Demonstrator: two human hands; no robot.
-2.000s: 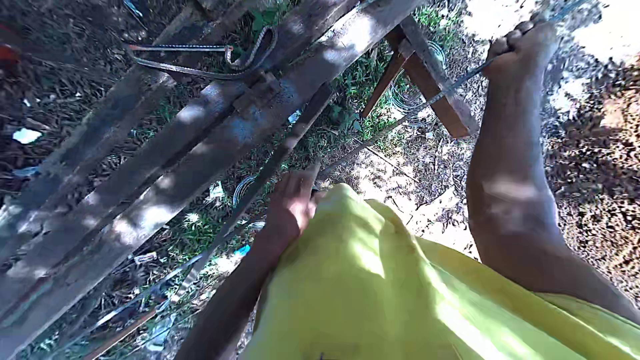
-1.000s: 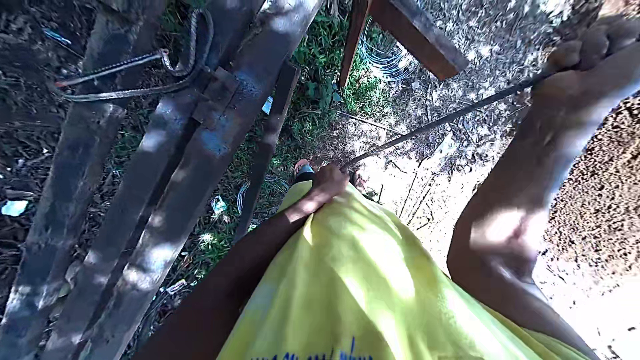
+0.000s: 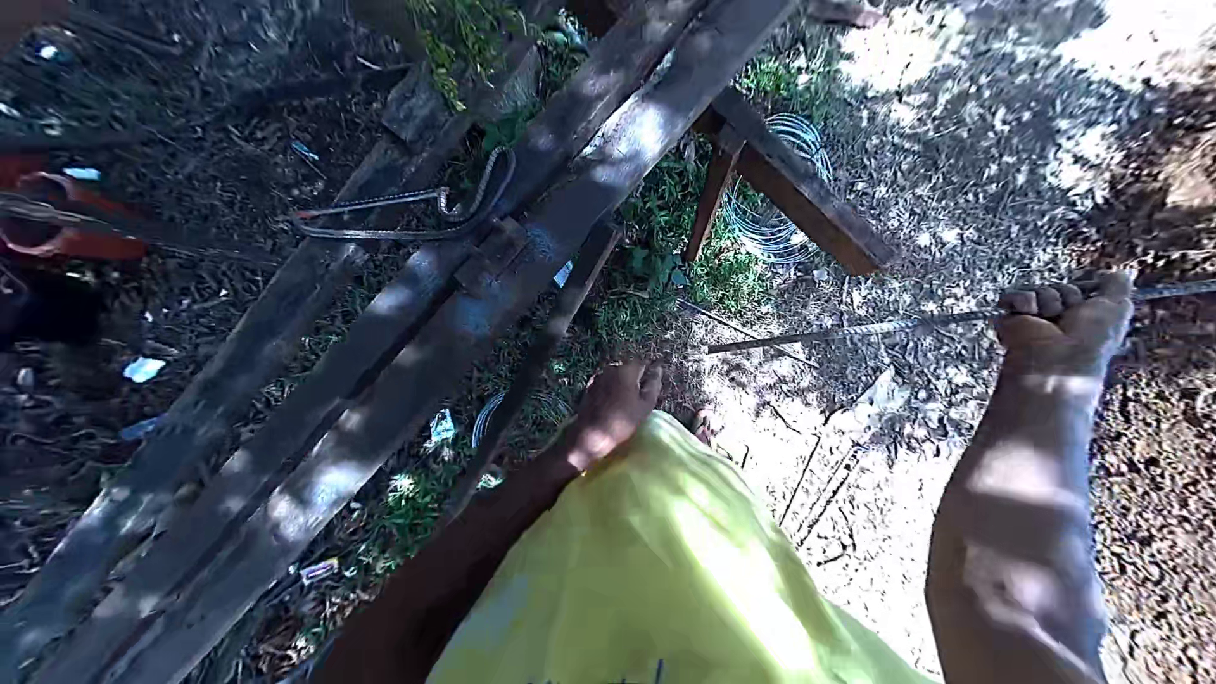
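My right hand (image 3: 1069, 309) is closed around a long, thin metal rod (image 3: 883, 326), likely rebar, at the right. The rod's near end hangs free over the ground, and its other end runs out of view. My left hand (image 3: 619, 399) hovers at the front of the yellow shirt (image 3: 646, 570), apart from the rod, with nothing visible in it; its fingers are partly bent. On the wooden beams (image 3: 380, 380) to the left lies a bent loop of metal rod (image 3: 446, 214), beside a small block (image 3: 492, 252) fixed on the beam.
Coiled wire (image 3: 769, 228) lies on the grass under a short wooden board (image 3: 807, 195). Another coil (image 3: 489, 418) is near the beams. An orange object (image 3: 81, 223) sits at the far left. A narrow wooden piece (image 3: 546, 356) slants beneath the beams. Litter and leaves cover the soil.
A second ago my left hand was on the rod's near end; now it is off it. My right hand still grips the rod. The view has shifted, showing more at the left.
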